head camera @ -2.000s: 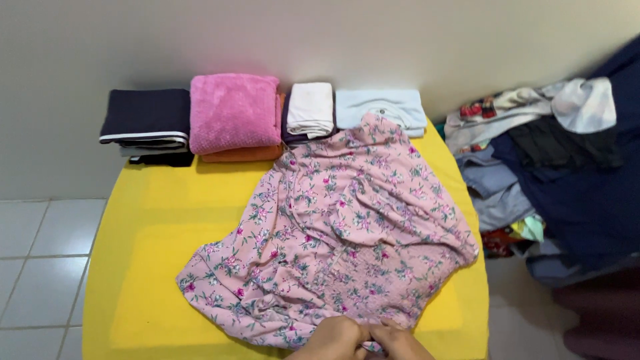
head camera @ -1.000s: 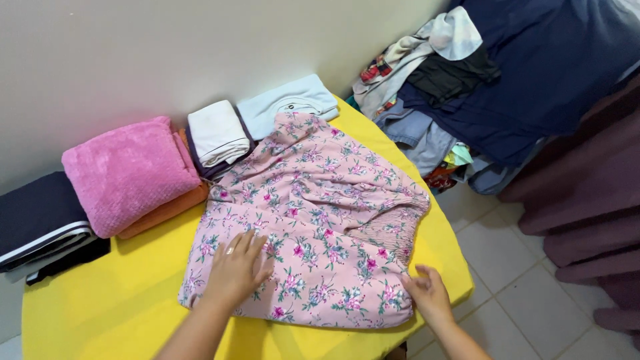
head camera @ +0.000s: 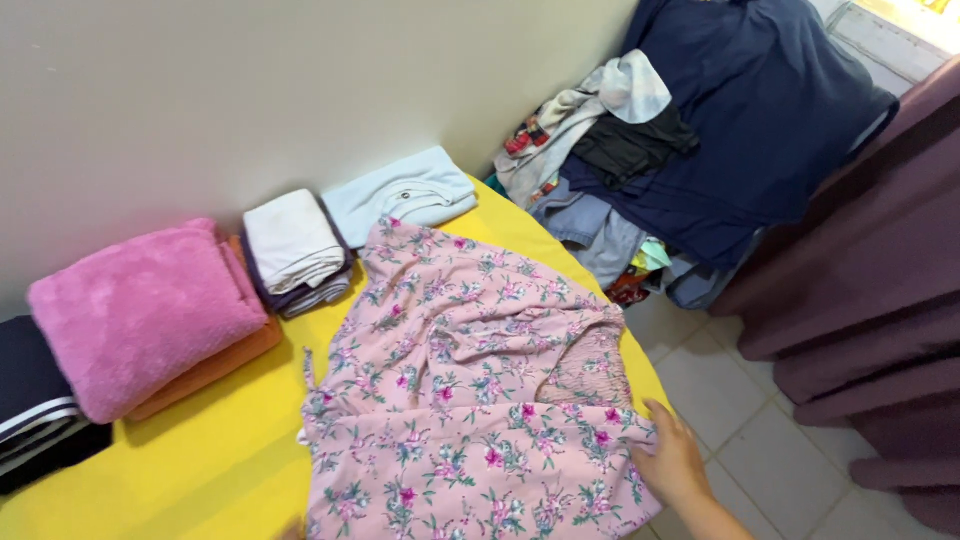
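Observation:
A pink floral garment (head camera: 465, 352) lies spread over the yellow tabletop (head camera: 217, 465), its lower part folded over in a flat band. Smocked, gathered fabric shows near its right side. My right hand (head camera: 671, 454) is at the right edge of that band, thumb and fingers around the cloth's edge, though the fingertips are partly hidden. Of my left hand (head camera: 291, 529) only a sliver shows at the bottom edge, beside the garment's left side; what it does is hidden. A thin tie strap sticks out on the garment's left.
Along the wall sit folded dark clothes (head camera: 34, 390), a pink fleece blanket (head camera: 150, 315) on orange cloth (head camera: 210, 367), a white folded cloth (head camera: 292, 240) and a light blue folded garment (head camera: 405, 195). A heap of clothes (head camera: 637, 150) and a purple curtain (head camera: 862, 360) stand right.
The near part of the garment, bunched at first, now lies as a smooth folded band. My left hand has moved from on top of the cloth to the bottom edge of view. The view has swung right.

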